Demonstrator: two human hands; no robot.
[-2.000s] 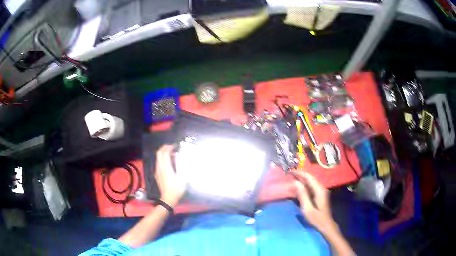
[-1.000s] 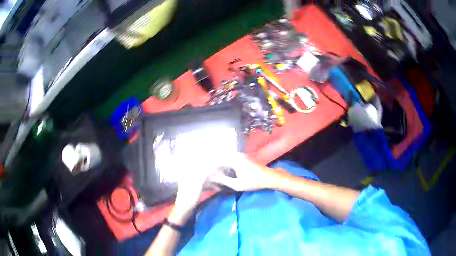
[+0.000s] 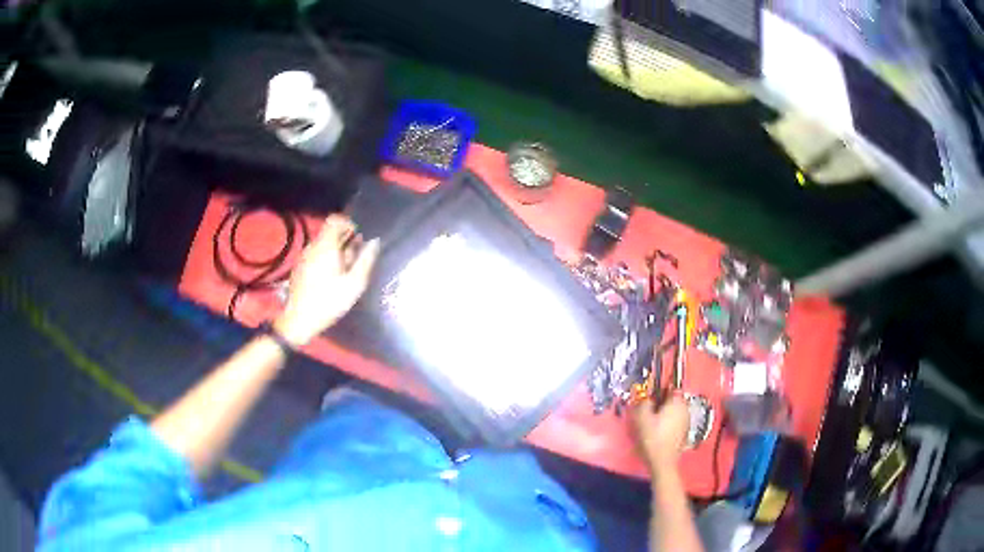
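A flat panel or opened device (image 3: 491,323) glares white inside the black foam-lined tray (image 3: 491,199) on the red mat; its details are lost in glare. My left hand (image 3: 329,278) is at the tray's left side, fingers curled; whether it holds anything small cannot be told. My right hand (image 3: 660,423) is right of the tray, at the lower end of the yellow-orange handled tool (image 3: 687,323). Its fingers look closed around there, but blur hides whether they grip the tool.
A blue bin of small metal pieces (image 3: 428,138) and a round dish (image 3: 530,165) stand behind the tray. A coiled black cable (image 3: 259,243) lies left. White rolls (image 3: 302,112) stand back left. A heap of small parts (image 3: 620,323) and loose boards (image 3: 750,313) lie right.
The view has turned. My right hand has moved from the panel to the tool and parts on the right. My left hand has moved off the panel to the tray's left side.
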